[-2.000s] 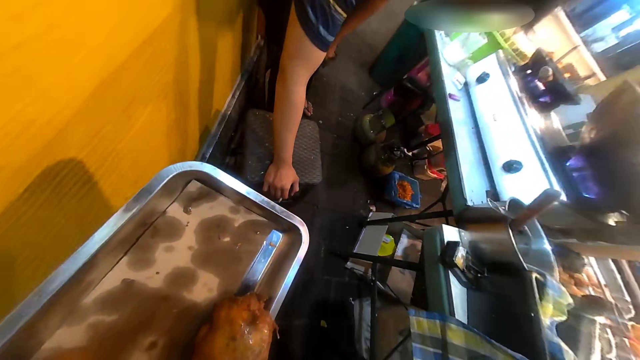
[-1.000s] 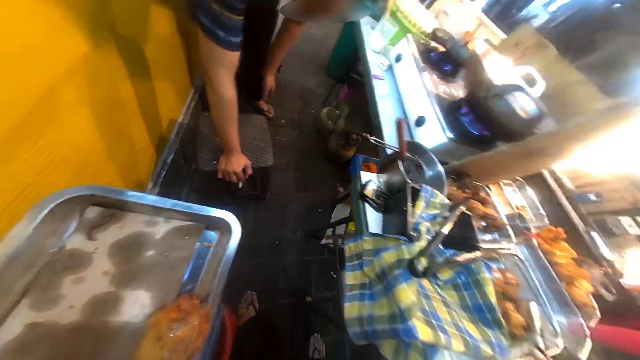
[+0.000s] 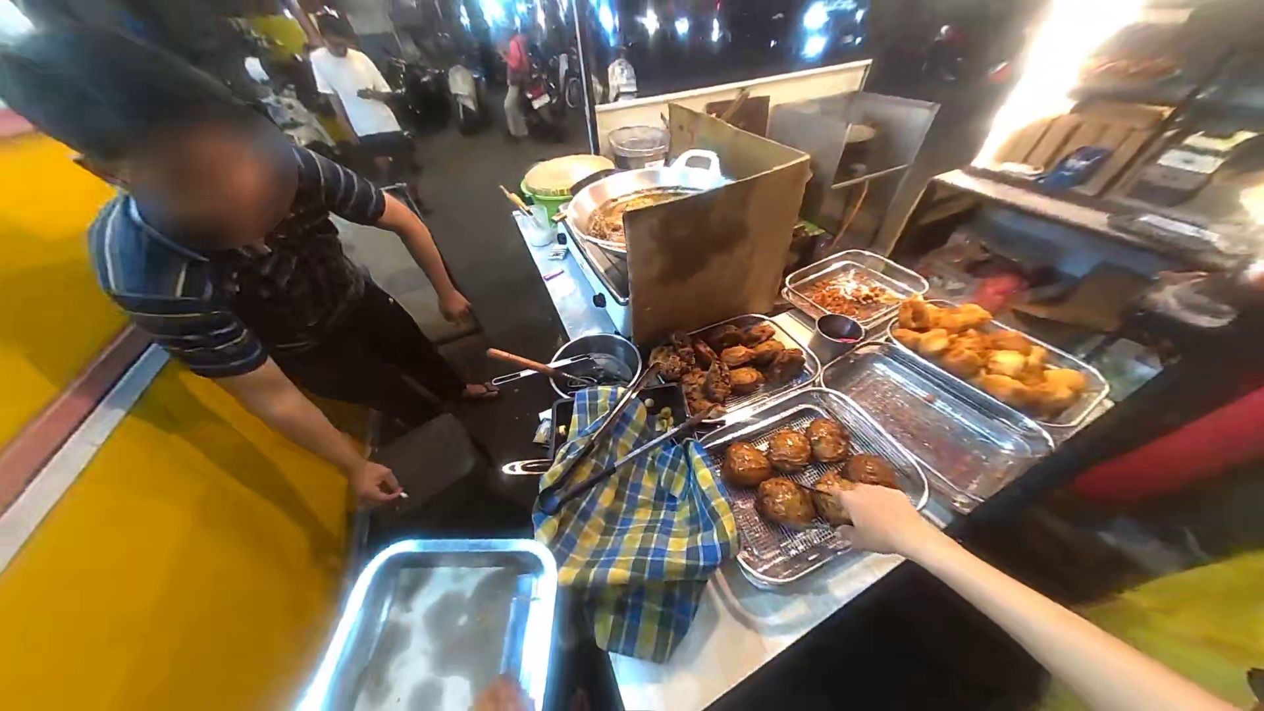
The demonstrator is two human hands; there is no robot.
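Observation:
At the lower edge, a small part of my left hand (image 3: 502,694) shows at the shiny metal tray (image 3: 449,551), its thumb over the tray; the rest is out of view. The tray's visible floor has only wet stains. From the right, my right arm reaches across to a wire-racked metal tray (image 3: 760,571). There my right hand (image 3: 877,517) has its fingers on a round, glazed brown chicken piece (image 3: 832,500), partly hidden by them. Several similar pieces (image 3: 787,502) lie around it on the rack. A checked cloth (image 3: 632,533) with metal tongs (image 3: 592,449) on it lies between the two trays.
Beyond are trays of dark fried pieces (image 3: 736,365) and golden fried pieces (image 3: 987,360), a glass-like tray (image 3: 938,415), a pot (image 3: 597,363) and a wok of oil (image 3: 617,202) behind a cardboard screen (image 3: 721,247). A co-worker (image 3: 237,247) leans by the yellow wall (image 3: 197,553) at left.
The view has swung up and right. The browned chicken seen earlier on the stained tray is gone from its visible part. My right hand has come into view at the racked tray.

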